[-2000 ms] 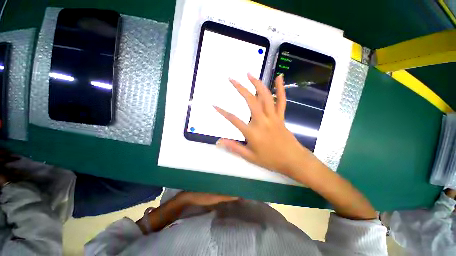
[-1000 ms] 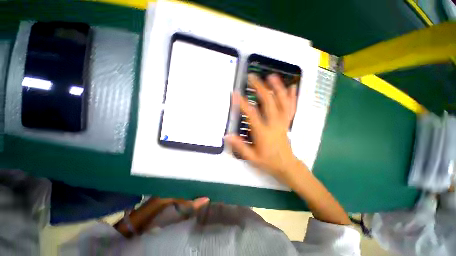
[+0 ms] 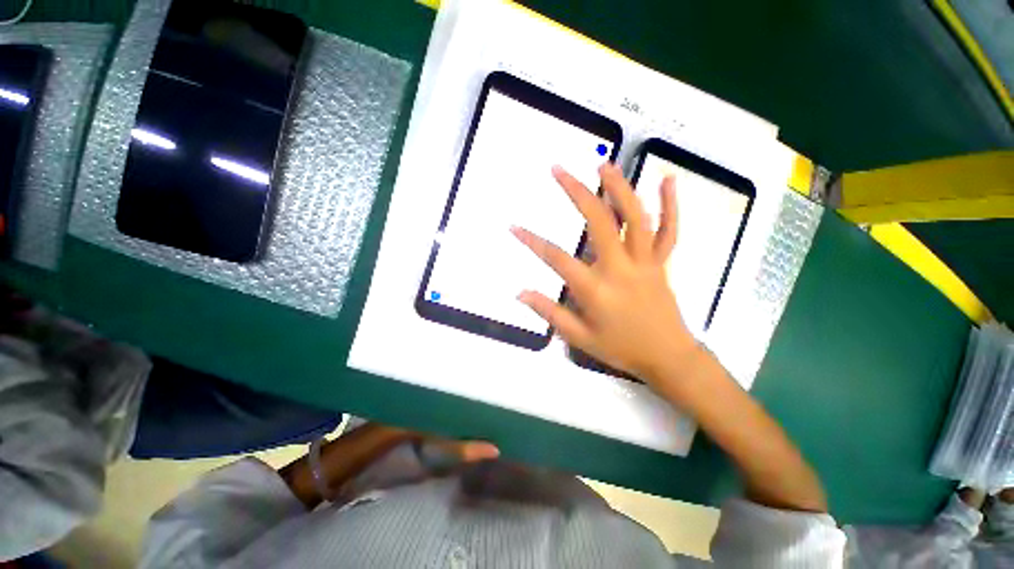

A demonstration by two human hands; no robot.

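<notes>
Two tablets lie side by side on white paper. The left tablet [image 3: 489,211] shows a white screen with a blue dot at its top right and one at its bottom left. The right tablet [image 3: 706,239] also shows a white screen, partly covered by my hand. My right hand [image 3: 623,272] is bare, with fingers spread, over the gap between the tablets; it holds nothing. Whether a fingertip touches a screen I cannot tell. My left hand [image 3: 473,450] is low at the bench's front edge, mostly hidden against the smock.
Dark tablets [image 3: 211,133] lie on bubble wrap [image 3: 339,167] at the left. Yellow rails [image 3: 923,191] run at the upper right. A bundle of translucent sleeves [image 3: 978,411] stands at the far right. Grey sleeves of people show at the lower left [image 3: 56,433] and lower right.
The right tablet's screen has changed from black with green text to white. My right hand has shifted left relative to the tablets since one second ago. The camera view has moved.
</notes>
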